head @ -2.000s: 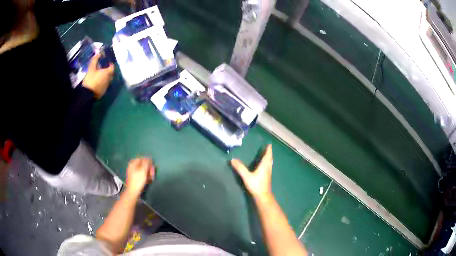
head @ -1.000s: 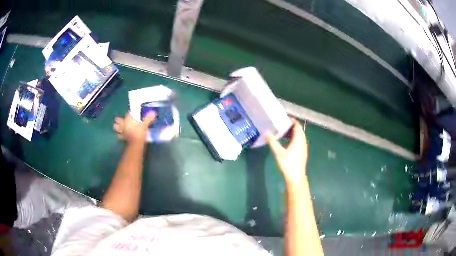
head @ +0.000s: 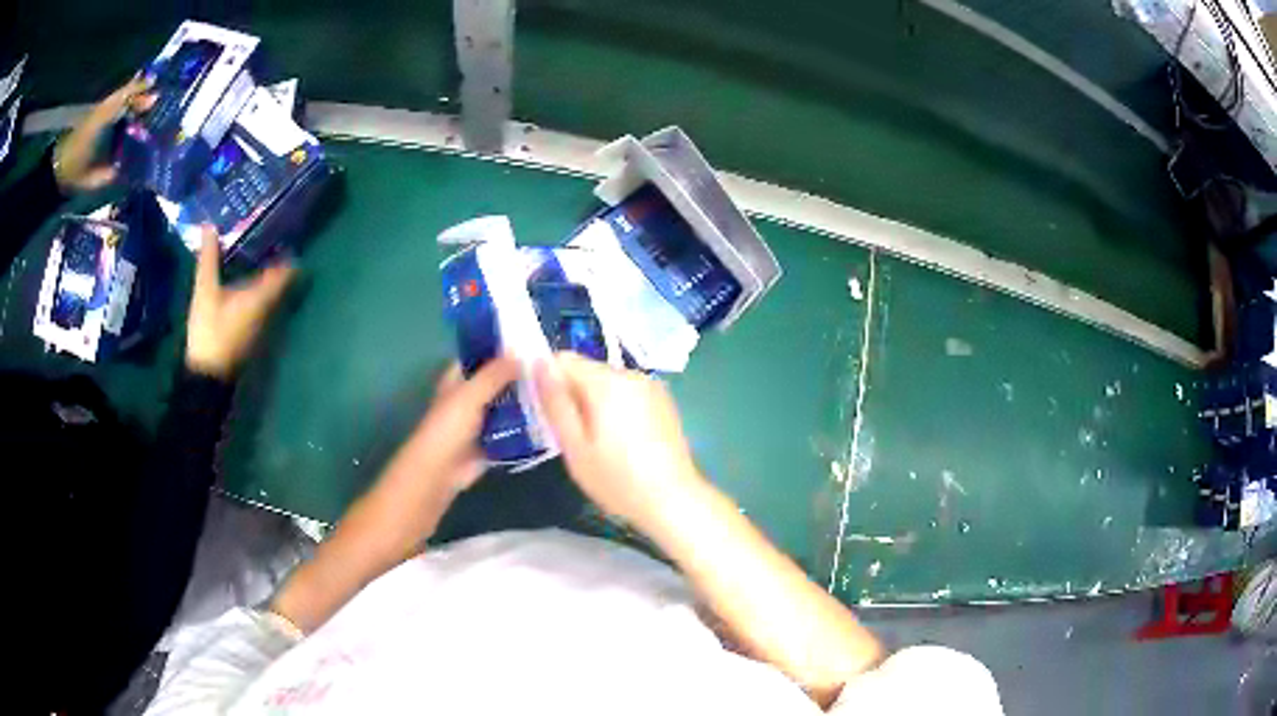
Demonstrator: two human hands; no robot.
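Observation:
A dark blue and white retail box [head: 476,315] is held just above the green bench in front of me, its white flaps partly open. My left hand [head: 469,413] grips its lower left side. My right hand [head: 595,420] is on its right side near the flap; the fingers are partly hidden and blurred. A second retail box [head: 672,252] lies open on the bench just behind, with its white lid flap raised at the back right and another white flap towards me.
At the left, another person's two hands [head: 235,315] are at a pile of boxes [head: 259,182]; a single box [head: 87,280] lies nearer. A metal upright [head: 485,70] and edging run behind. More boxes [head: 1239,420] are at the far right, above a red stool [head: 1188,604].
Both my hands have come together on the box that was under my left hand. My right hand has left the open box behind. Another person's hands have appeared at the left pile.

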